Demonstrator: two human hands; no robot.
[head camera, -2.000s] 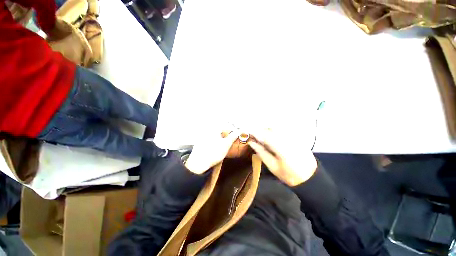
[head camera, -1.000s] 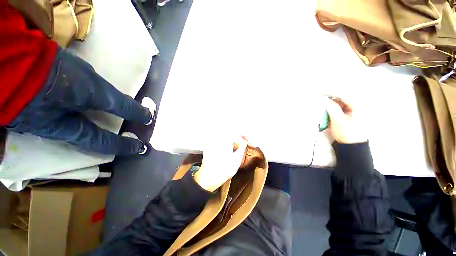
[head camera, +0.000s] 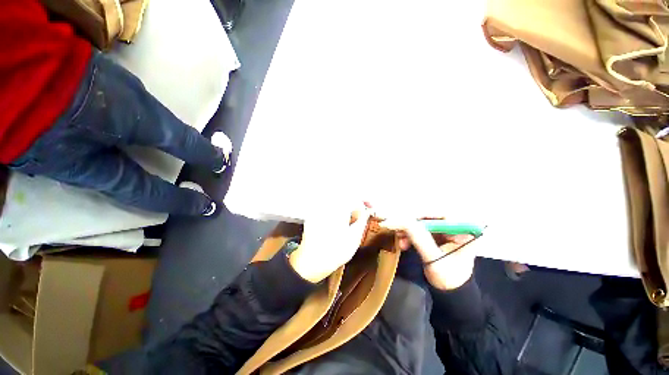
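The tan-brown bag (head camera: 367, 304) lies open-mouthed on my lap, its far end at the table edge. My left hand (head camera: 330, 238) grips the far end of the bag opening. My right hand (head camera: 440, 256) holds the green-handled tool (head camera: 453, 228), which lies roughly level, its front end pointing left at the bag end. A thin black cord runs from the handle's rear. The tool's tip and the spot it meets are too bright and small to make out.
The white table (head camera: 367, 110) spans the front. Piled brown bags (head camera: 579, 51) lie at the back right, with another bag (head camera: 649, 212) at the right edge. A person in red (head camera: 44, 80) stands at the left. A carton (head camera: 81, 315) sits at the lower left.
My right hand has picked the green-handled tool up from the table and brought it left to the bag's end. My left hand has stayed on the bag end.
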